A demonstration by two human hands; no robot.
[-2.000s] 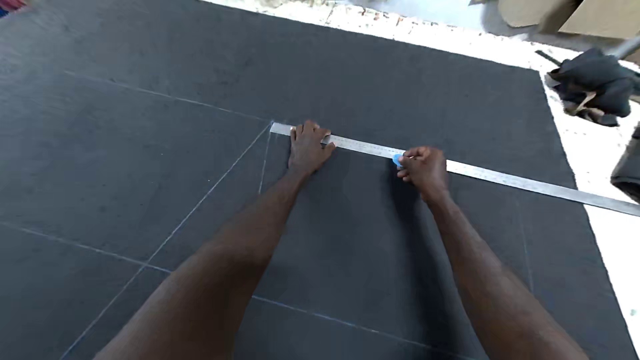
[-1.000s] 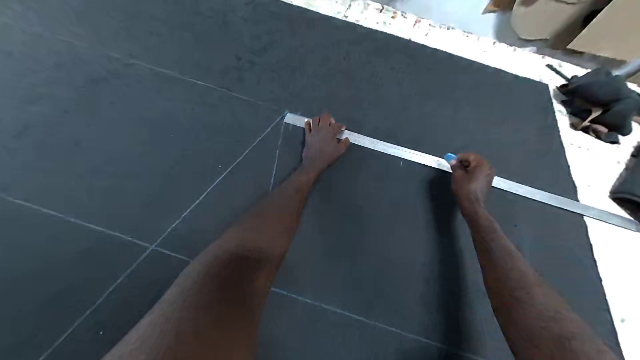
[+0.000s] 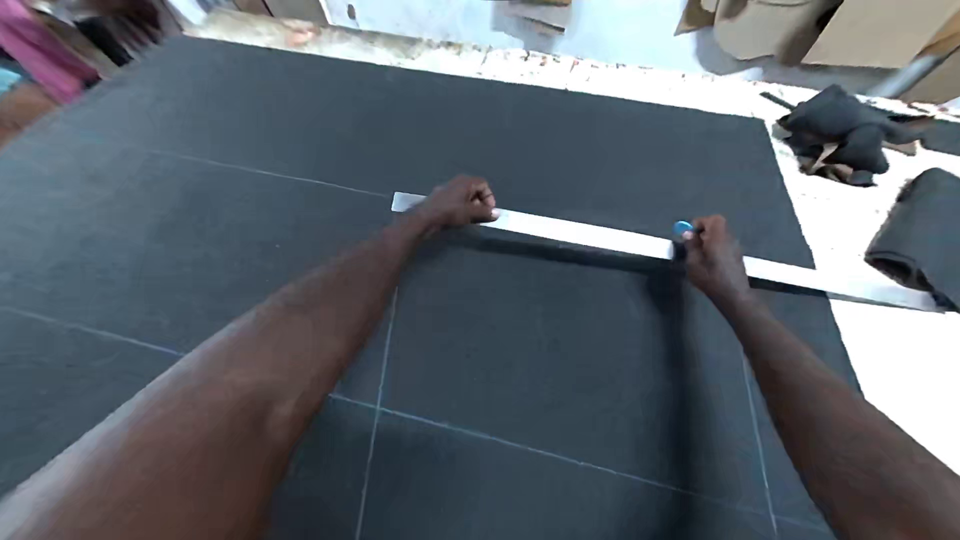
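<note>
A long metal ruler (image 3: 585,233) runs across dark grey fabric (image 3: 525,322) marked with pale chalk lines. A dark shadow beneath the ruler suggests that it is lifted off the cloth. My left hand (image 3: 459,202) grips it near its left end, fingers curled over the edge. Further right, my right hand (image 3: 714,251) is closed around a small blue piece, probably tailor's chalk (image 3: 682,227), and is also at the ruler. The ruler's right end reaches past the fabric's edge.
Crumpled dark cloth scraps (image 3: 847,135) and a rolled dark fabric (image 3: 919,229) lie on the white tabletop (image 3: 892,360) at the right. Brown cardboard pieces (image 3: 870,34) stand beyond the far edge. Pink cloth (image 3: 49,49) shows at the upper left.
My left hand has gone from resting with spread fingers on the ruler to gripping it. The ruler's left end has left the corner where the chalk lines meet. The view has shifted.
</note>
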